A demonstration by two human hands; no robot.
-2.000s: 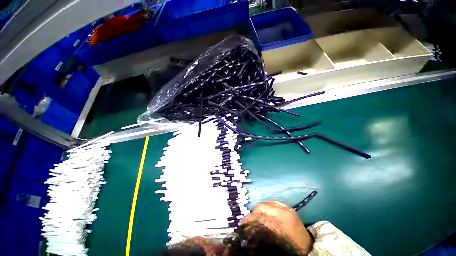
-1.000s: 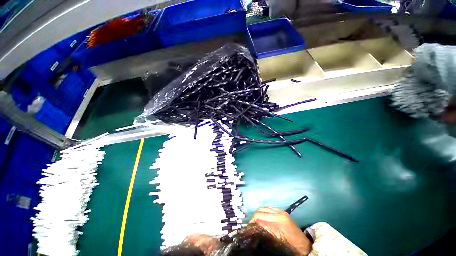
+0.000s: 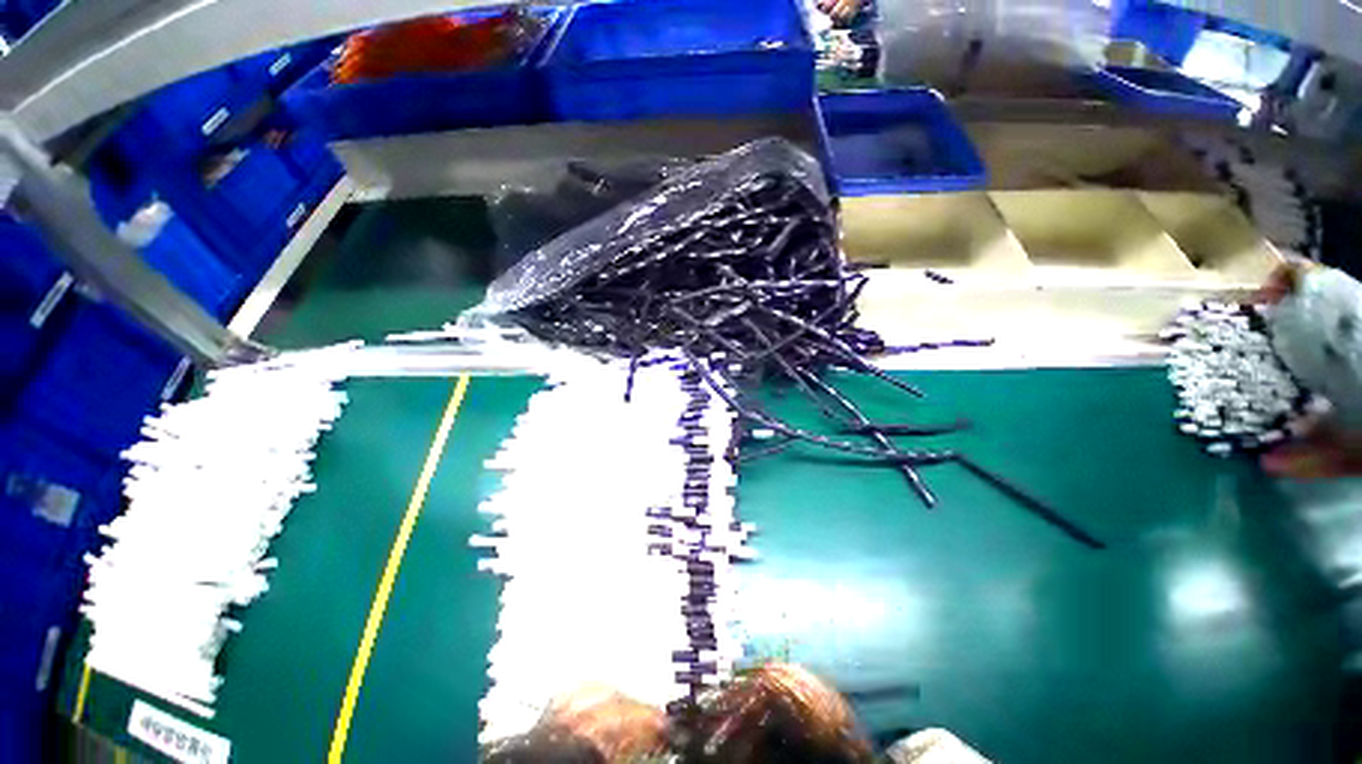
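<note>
My left hand (image 3: 590,722) and my right hand (image 3: 784,714) are close together at the bottom edge, cut off and partly hidden by a dark blurred shape. A black tube (image 3: 884,693) sticks out right of my right hand. What the fingers hold is hidden. Joined white pieces with black bands (image 3: 590,537) lie in a row just beyond my hands. A tangled heap of black tubing (image 3: 717,269) lies in a clear plastic bag (image 3: 568,269), with loose lengths spread on the green bench (image 3: 1031,642).
White tubes (image 3: 209,508) lie at left, past a yellow line (image 3: 396,564), near a paper label (image 3: 179,731). Behind are a cream tray (image 3: 1031,321), a small blue bin (image 3: 904,142) and large blue bins (image 3: 672,60). Another person's hands (image 3: 1307,433) hold a bundle of banded pieces (image 3: 1232,381) at right.
The view has shifted, so my hands show lower and the label has come into view. Another person's hands and bundle have come in at the right. The black tube by my right hand shows less.
</note>
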